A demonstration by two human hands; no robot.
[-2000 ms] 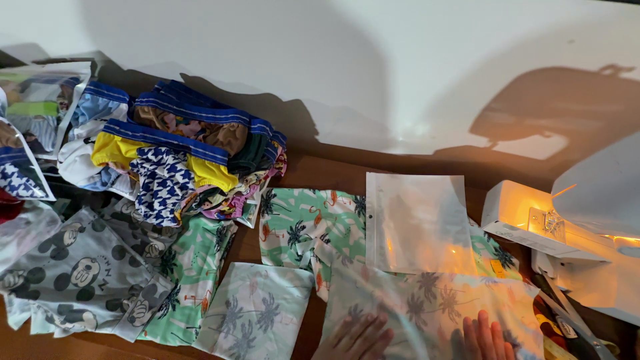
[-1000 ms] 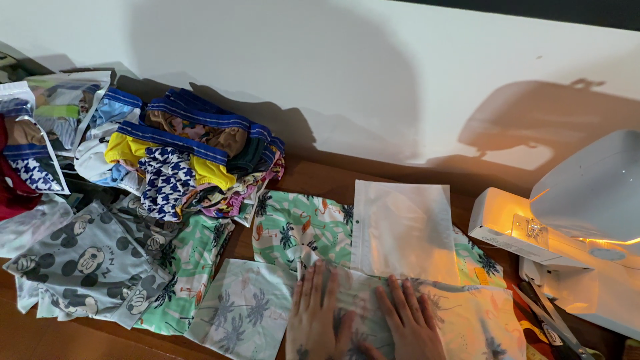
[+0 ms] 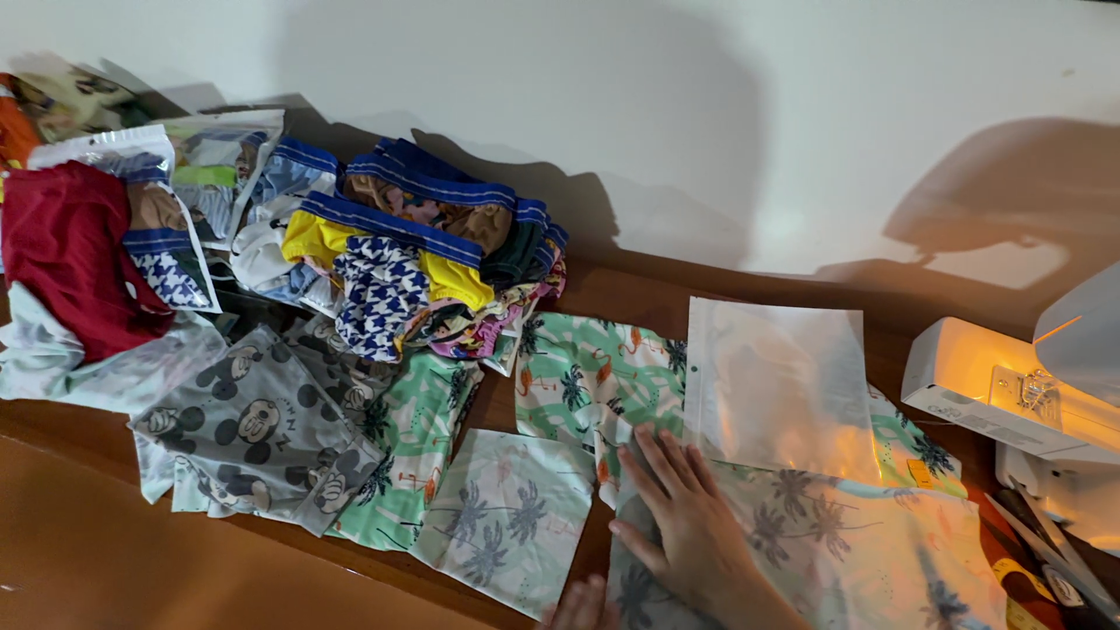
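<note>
My right hand [image 3: 687,516] lies palm down, fingers spread, on the left part of a palm-tree print fabric piece [image 3: 814,534], its pale side up. At the bottom edge only some fingers of my left hand [image 3: 582,605] show, near that piece's left edge; the rest is out of view. A smaller palm-print piece [image 3: 516,516] lies to the left. Behind the hands is green palm and flamingo fabric [image 3: 595,372], partly covered by a translucent plastic bag [image 3: 779,385].
A white sewing machine [image 3: 971,376] with its lamp lit stands at right, beside scissors [image 3: 1050,551] and a yellow tape measure [image 3: 1019,582]. At left are grey mouse-print fabric [image 3: 254,429], a pile of blue-banded underwear [image 3: 385,280], a dark red cloth [image 3: 79,254] and bagged garments [image 3: 166,219]. A wall stands behind.
One second ago both hands lay flat side by side on the fabric; now my left hand is mostly below the view's edge and my right hand rests at the fabric's left part.
</note>
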